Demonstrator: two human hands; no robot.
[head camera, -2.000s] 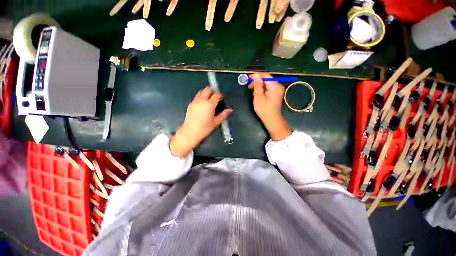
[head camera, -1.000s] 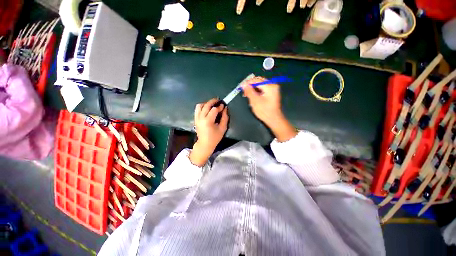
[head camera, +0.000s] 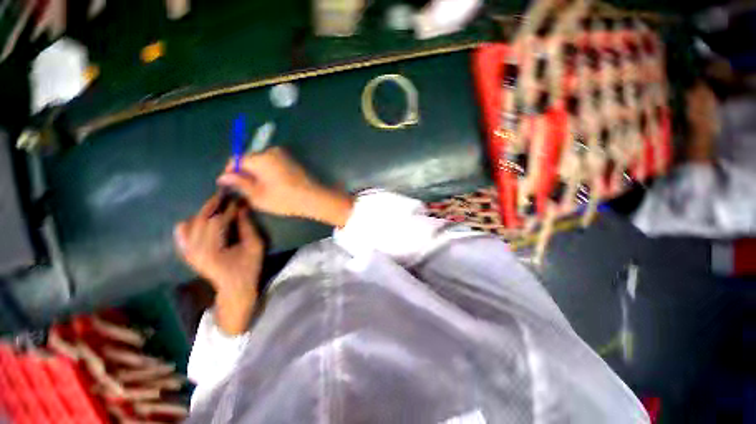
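The frame is blurred. My left hand (head camera: 222, 248) is closed around the dark head of a strapped watch, which is mostly hidden by the fingers. One pale end of its band (head camera: 263, 137) sticks out beyond my right hand. My right hand (head camera: 278, 184) holds a thin blue hand tool (head camera: 239, 142) upright between thumb and fingers, right beside my left hand at the watch. Where the tool's lower end touches cannot be seen.
A round disc (head camera: 283, 94) and a yellow ring (head camera: 390, 101) lie on the green mat. A red tray of strapped watches (head camera: 489, 99) stands at right, another red tray (head camera: 41, 385) at lower left. Another strapped watch (head camera: 54, 236) lies at left. Another person's sleeve (head camera: 692, 199) shows far right.
The view has swung to the right. The blue tool has turned from lying sideways to upright, and my right hand has come down close to my left hand. A person has come into view at right.
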